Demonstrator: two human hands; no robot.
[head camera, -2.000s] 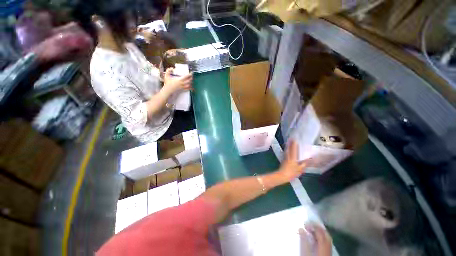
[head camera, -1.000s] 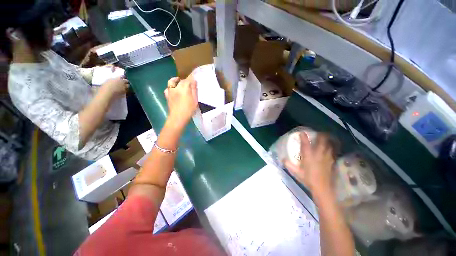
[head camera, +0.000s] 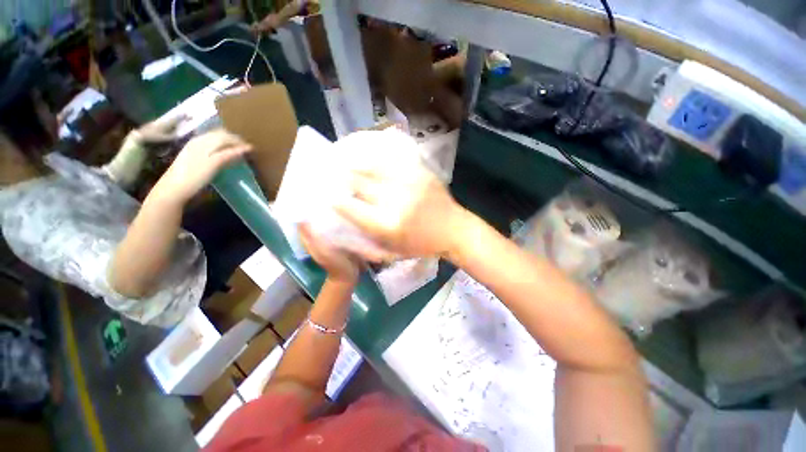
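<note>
My left hand (head camera: 331, 252) and my right hand (head camera: 402, 207) are together around a white bundle (head camera: 323, 181), probably a bagged appliance unit with a leaflet. It is overexposed, so its parts cannot be told apart. It is above or partly in a retail box (head camera: 408, 281), whose brown flap (head camera: 261, 132) stands up behind; the box opening is hidden. A stack of leaflets (head camera: 477, 353) lies in front of me. Bagged cream units (head camera: 579, 225) lie at the right.
A box holding a unit (head camera: 431, 128) stands behind the shelf post (head camera: 349, 75). Black bagged bundles (head camera: 566, 110) and a power strip (head camera: 698, 110) are at upper right. A person (head camera: 106, 234) works at left, with open boxes (head camera: 190, 349) below.
My right hand has moved from the bagged units to the box and met my left hand there. The view has shifted right. The other person's arm has reached up towards the belt.
</note>
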